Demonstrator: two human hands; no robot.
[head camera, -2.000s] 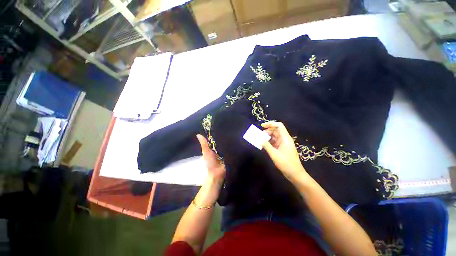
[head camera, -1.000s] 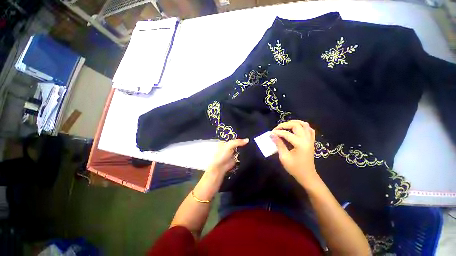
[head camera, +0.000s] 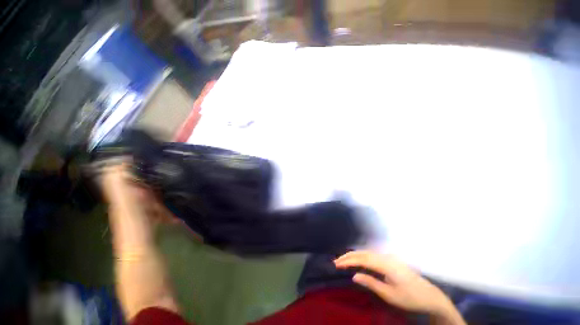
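Note:
The black garment (head camera: 222, 203) is blurred and bunched across the table's left front corner, partly past its edge. Pale marks show on its left part. My left hand (head camera: 117, 174) is at the garment's far left end, out beyond the table, and appears to grip it; the fingers are smeared by motion. My right hand (head camera: 391, 279) is at the near table edge in front of my body, fingers apart, with nothing visible in it. The garment's right end lies just above my right hand.
The white table (head camera: 432, 152) stretches to the back and right. An orange-red edge (head camera: 194, 111) shows at its left. A blue folder (head camera: 130, 60) and papers (head camera: 114, 117) stand at the far left. A dark blue bin edge (head camera: 509, 311) is at the lower right.
The garment, earlier spread flat, is now bunched and pulled left with my left hand. My right hand has moved down to the near edge, and the small white piece it held is not seen.

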